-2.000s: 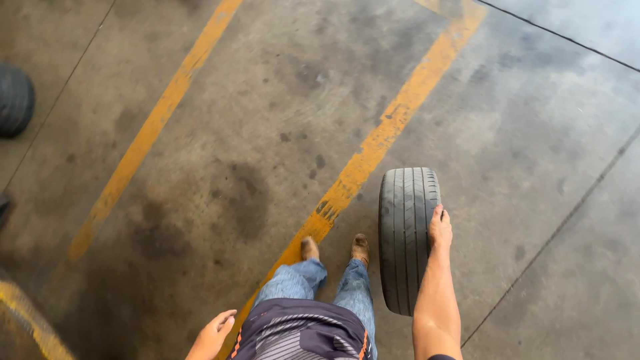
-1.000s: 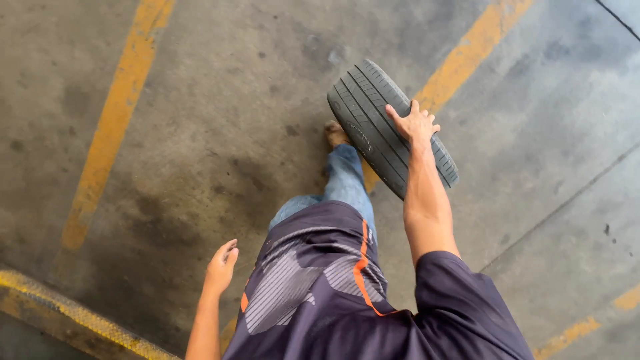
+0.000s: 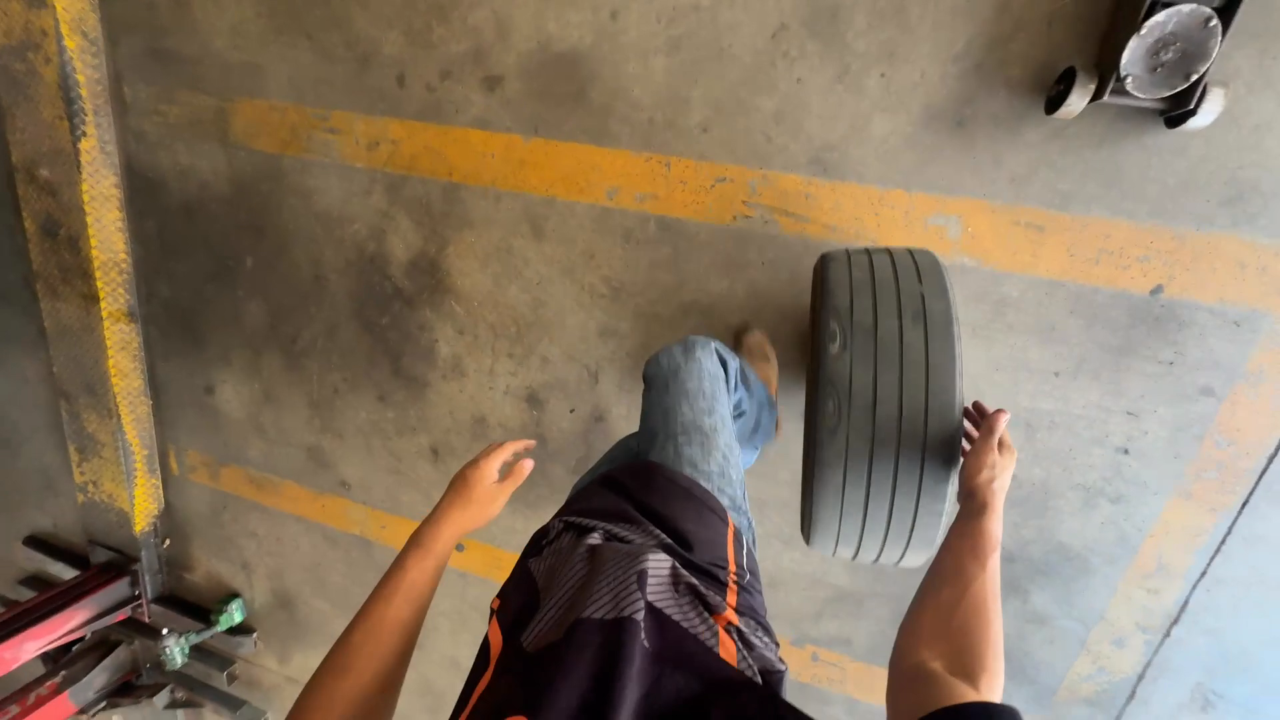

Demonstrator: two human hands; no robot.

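Note:
A worn black rubber tire (image 3: 885,405) stands upright on its tread on the concrete floor, to the right of my legs. Beside its right side is my right hand (image 3: 988,455), fingers toward the sidewall; whether they touch it is hard to tell. My left hand (image 3: 487,485) hangs free on the left of my body, fingers apart and holding nothing. One brown shoe (image 3: 758,362) shows between my jeans and the tire.
A wheeled floor jack (image 3: 1170,50) stands at the upper right. Yellow lines (image 3: 600,175) cross the floor. A yellow-edged metal plate (image 3: 115,300) runs down the left side, with red and black metal equipment (image 3: 85,640) at the lower left.
The view has turned a lot. My right hand has gone from the top of the tread to the tire's right side, and the tilted tire is now upright. The floor jack has come into view.

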